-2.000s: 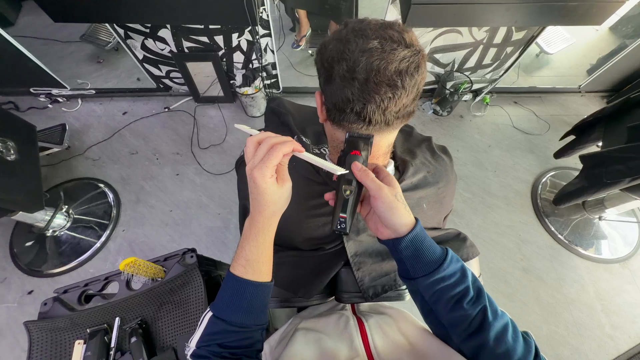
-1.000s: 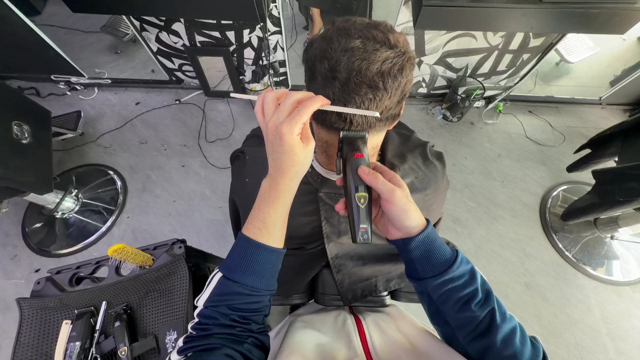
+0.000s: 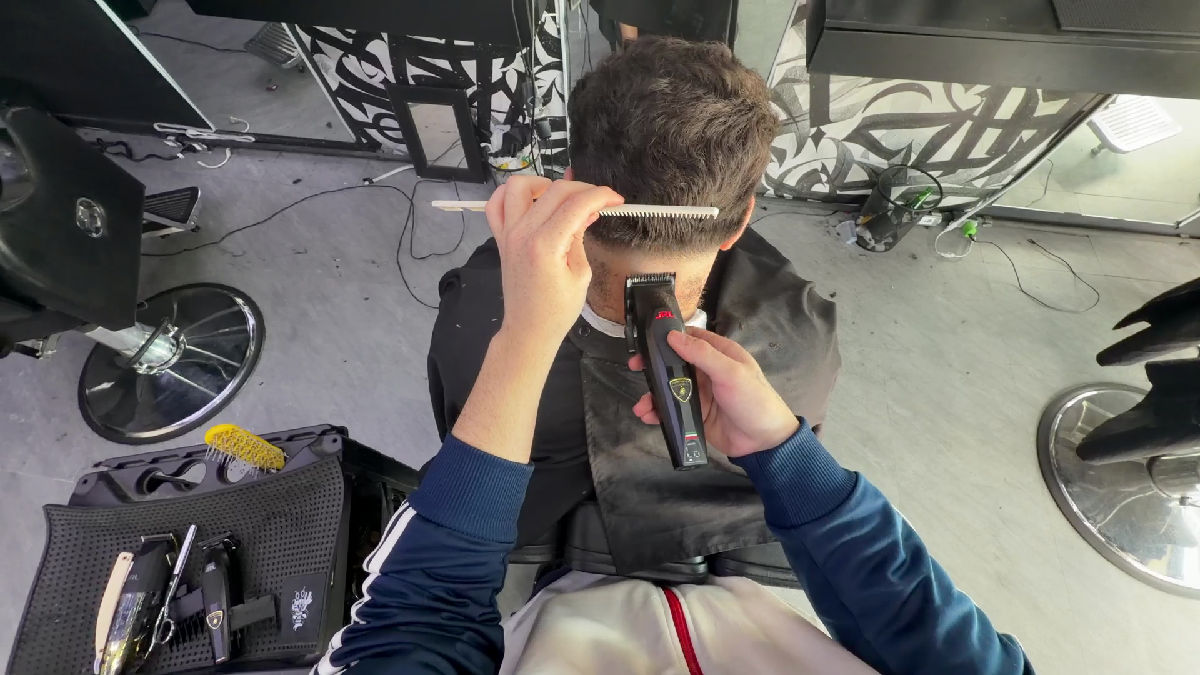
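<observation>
A seated person in a black barber's cape (image 3: 656, 506) has their back to me, with short dark hair (image 3: 670, 131) in front of my hands. My left hand (image 3: 548, 244) grips a white comb (image 3: 656, 212), which lies level across the hair low on the back of the head. In my right hand (image 3: 727, 389) is a black cordless hair clipper (image 3: 670, 375), upright, its blade against or very near the nape, below the comb. Whether the blade touches the skin I cannot tell. A white neck strip (image 3: 605, 322) shows at the cape's collar.
At lower left, a tray with a black perforated mat (image 3: 281, 497) carries more clippers (image 3: 220, 600), scissors (image 3: 173, 586) and a yellow brush (image 3: 244, 448). Chair bases (image 3: 169, 366) stand at both sides. Cables (image 3: 309, 199) run over the floor. A framed mirror (image 3: 436, 131) leans at the wall.
The comb has gone from slanting beside the neck to lying level across the back of the head. The clipper, at the neck two seconds ago, rose close to the comb, then came down to the nape.
</observation>
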